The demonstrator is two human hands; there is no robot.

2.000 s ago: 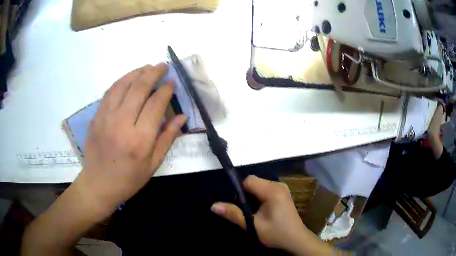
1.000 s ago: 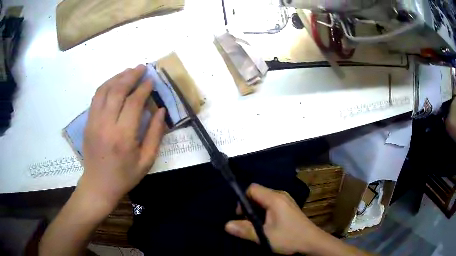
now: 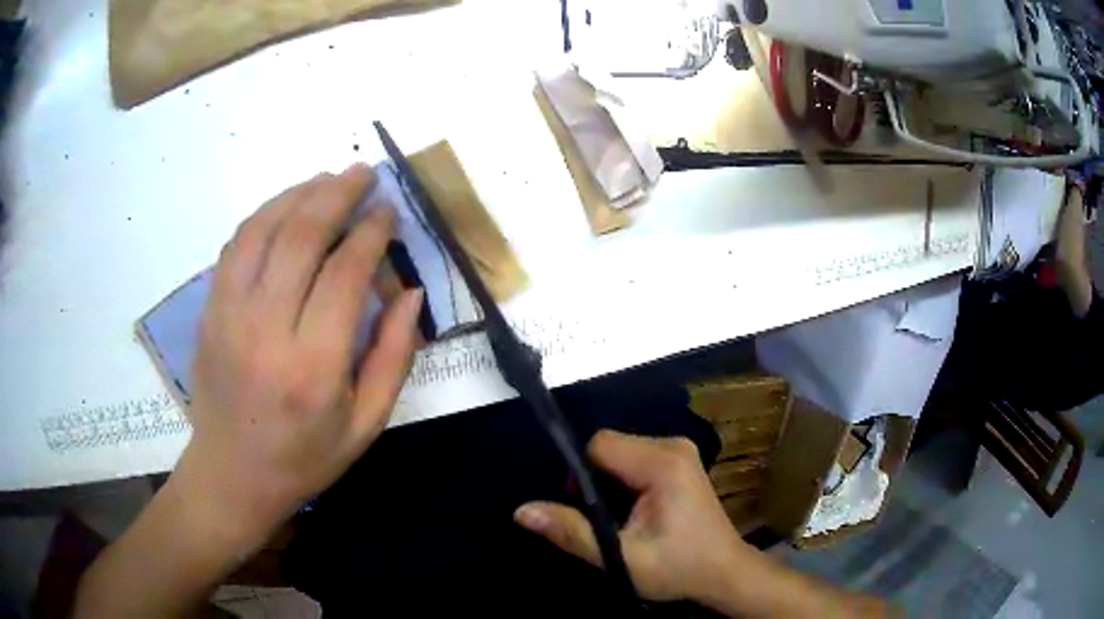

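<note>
My left hand [image 3: 297,320] presses flat on the blue-grey sewing template [image 3: 182,320] near the table's front edge. A black-edged opening shows beside my thumb. A tan fabric piece [image 3: 466,218] sticks out past the template's right side. My right hand [image 3: 660,520] grips the tailor's shears [image 3: 521,363] below the table edge. The blades lie along the template's right side, across the tan fabric, and look nearly closed. Trimmed grey and tan offcuts [image 3: 599,139] lie to the right of the work.
Tan fabric panels [image 3: 230,42] lie at the back left. The sewing machine head [image 3: 896,36] is at the upper right, with red-handled scissors [image 3: 799,91] under it. An open cardboard box [image 3: 823,466] stands below the table. Another person's arm [image 3: 1074,260] shows at the right edge.
The pale grey piece beside the template has come off and lies with tan offcuts to the right. Tan fabric now shows there. The shears' blades have moved up along the template's side since one second ago.
</note>
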